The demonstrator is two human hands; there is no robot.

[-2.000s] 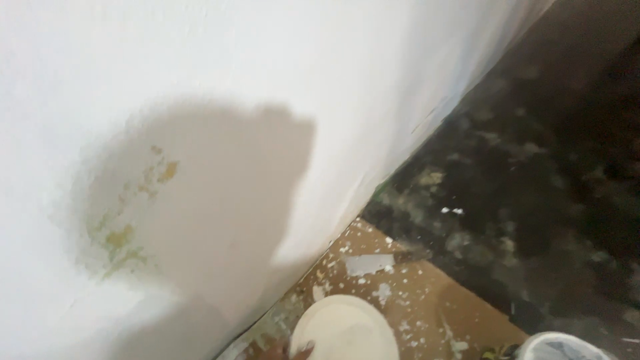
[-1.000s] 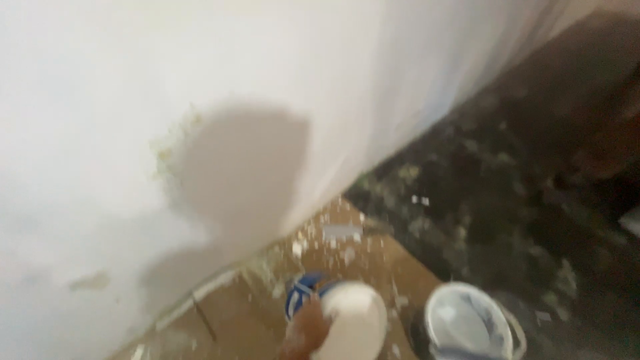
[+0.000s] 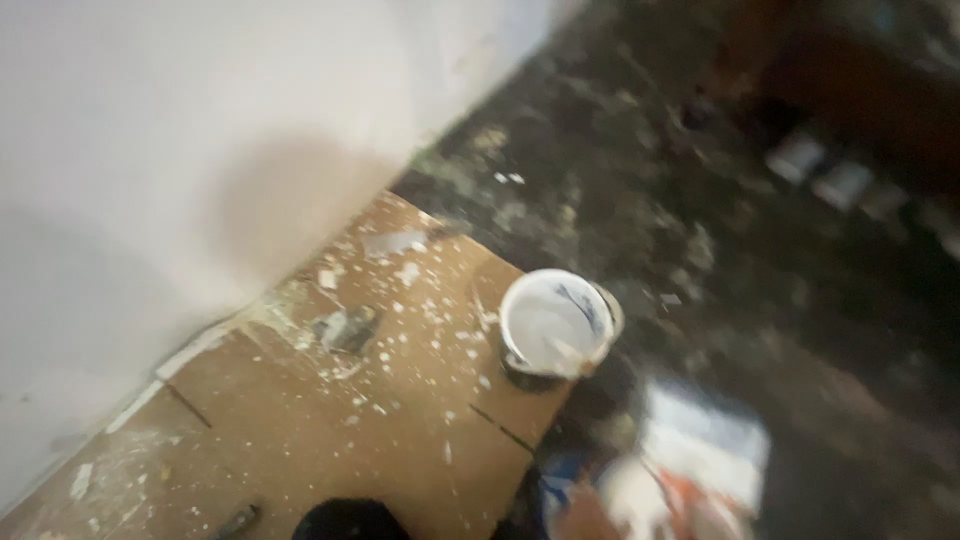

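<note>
At the bottom right, blurred, my left hand [image 3: 589, 516] grips a round cream-coloured object [image 3: 634, 491], with a blue thing [image 3: 559, 484] beside it. Just beyond is a white and orange item [image 3: 705, 442], perhaps a bag or container. A pinkish shape at its lower edge may be my right hand, but blur hides whether it is. Up and left of these stands a white bucket [image 3: 555, 319] with pale contents, dark smears inside its rim and a handle at its side.
Brown sheeting [image 3: 420, 360] spattered with white flecks lies along the white wall [image 3: 150, 135]. On it are a crumpled scrap [image 3: 349, 330] and a dark tool-like item [image 3: 236, 521]. Dark, stained floor [image 3: 637, 187] spreads to the right, with blurred pale objects [image 3: 844, 184] farther off.
My left hand and the round cream object have moved right, past the bucket's near side. The white and orange item has come into sight. The view has swung toward the floor.
</note>
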